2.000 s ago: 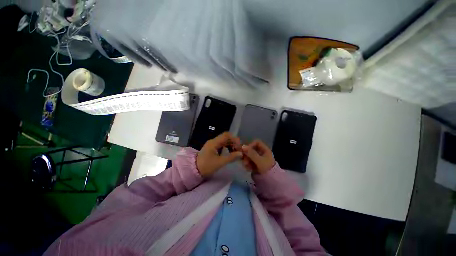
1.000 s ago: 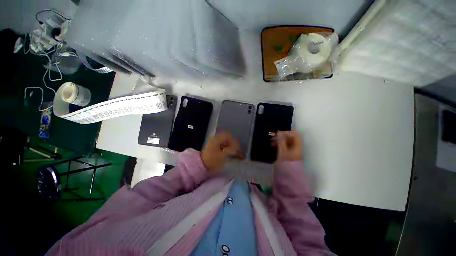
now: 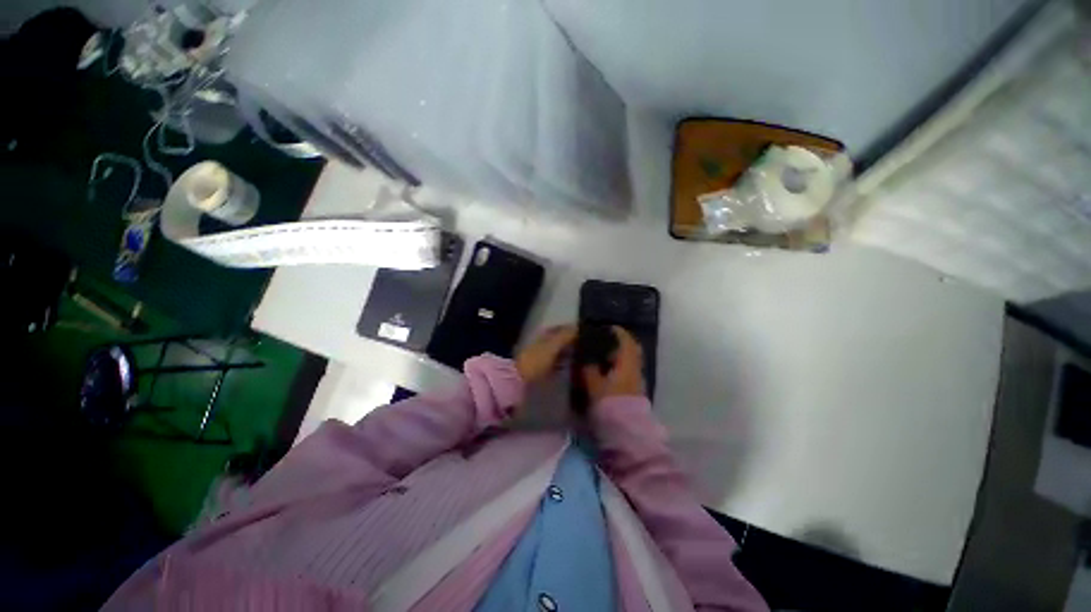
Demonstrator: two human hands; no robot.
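Observation:
A dark device stands out on the white bench in front of me, its camera end away from me. My right hand grips its lower part, with something dark under the fingers; whether that is a second device is hidden and blurred. My left hand is at its left edge; its fingertips are partly hidden. A black device lies tilted to the left. A dark grey device with a small white label lies beside it, its upper end under the label strip.
The label roll stands on the dark green table at left, near white cables. Translucent sleeves stand at the back. A brown tray holds a white tape roll in plastic. A white panel leans at right.
The grey device and the black device on the right no longer lie side by side; one dark shape is at the hands. My right hand has moved left and my left hand slightly right.

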